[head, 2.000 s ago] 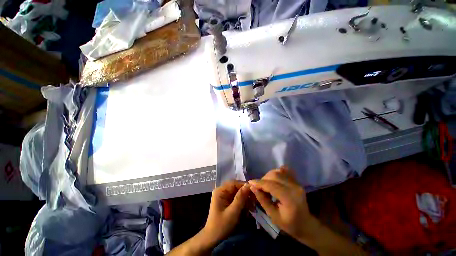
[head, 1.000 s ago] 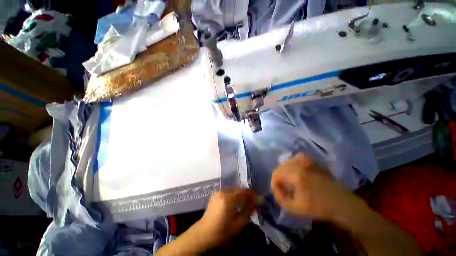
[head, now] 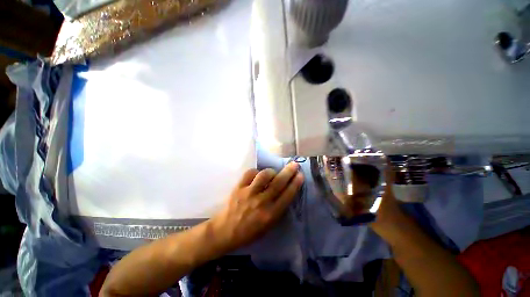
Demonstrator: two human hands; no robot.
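The blue-grey cloth [head: 273, 246] lies at the front of the sewing machine head [head: 418, 75] and hangs over the table's front edge. My left hand [head: 258, 203] lies flat on the cloth, fingers extended, fingertips beside the machine head's lower left end. My right hand [head: 383, 200] is mostly hidden behind the chrome take-up lever guard [head: 354, 191]; its wrist and forearm show at the right, and what its fingers do cannot be seen. The needle and presser foot are hidden under the head.
The white table [head: 151, 139] has a printed scale [head: 139, 231] on its front edge and blue tape [head: 77, 122] at left. Pale cut pieces [head: 43, 145] hang at the left edge. A shiny brown packet [head: 128, 26] lies at the back left. A red bag [head: 500, 261] is lower right.
The view has moved in close over the machine head. My left hand has moved up from the table's front edge to the needle area. My right hand has gone behind the guard.
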